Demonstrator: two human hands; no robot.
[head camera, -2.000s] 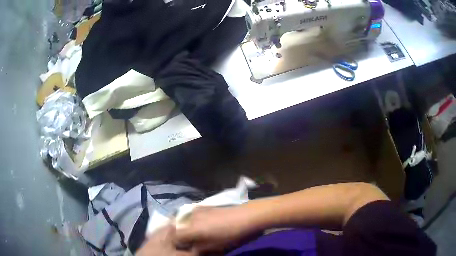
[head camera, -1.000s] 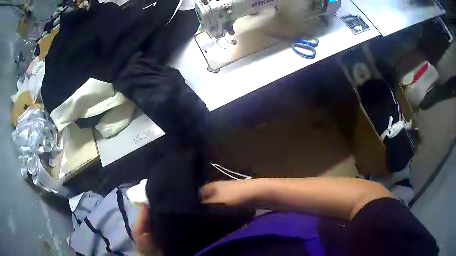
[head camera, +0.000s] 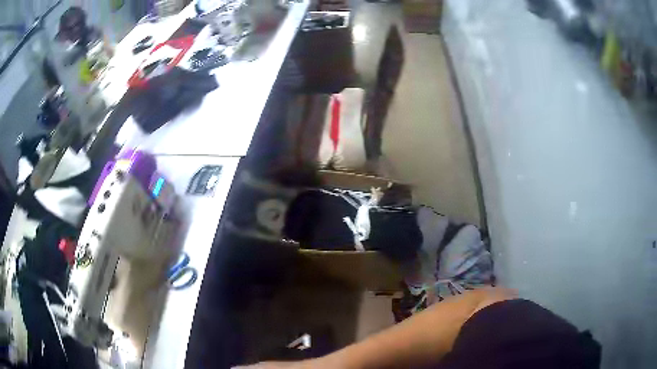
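My right forearm [head camera: 403, 335] reaches in from the lower right, with its dark sleeve; the right hand is cut off by the bottom edge. My left hand is not in view. A cardboard box [head camera: 346, 263] stands beside the table and holds a black bundle [head camera: 320, 220] tied with white strips [head camera: 361, 220]. Grey and dark cloth [head camera: 462, 252] lies at the box's far right end. A small white piece [head camera: 300, 341] shows in the dark area above my forearm; what it belongs to cannot be told.
The white sewing machine [head camera: 119, 230] stands on the white table [head camera: 216, 245], with blue-handled scissors [head camera: 182, 272] and a small dark rectangle [head camera: 204, 180] beside it. Black cloth [head camera: 173, 97] lies farther along. A white sack with a red stripe [head camera: 348, 130] stands beyond the box. A grey-blue wall [head camera: 569, 180] is at right.
The view has swung right, towards the box and the floor beyond. The black cloth that was in my hands and the striped pieces beside my lap are out of view.
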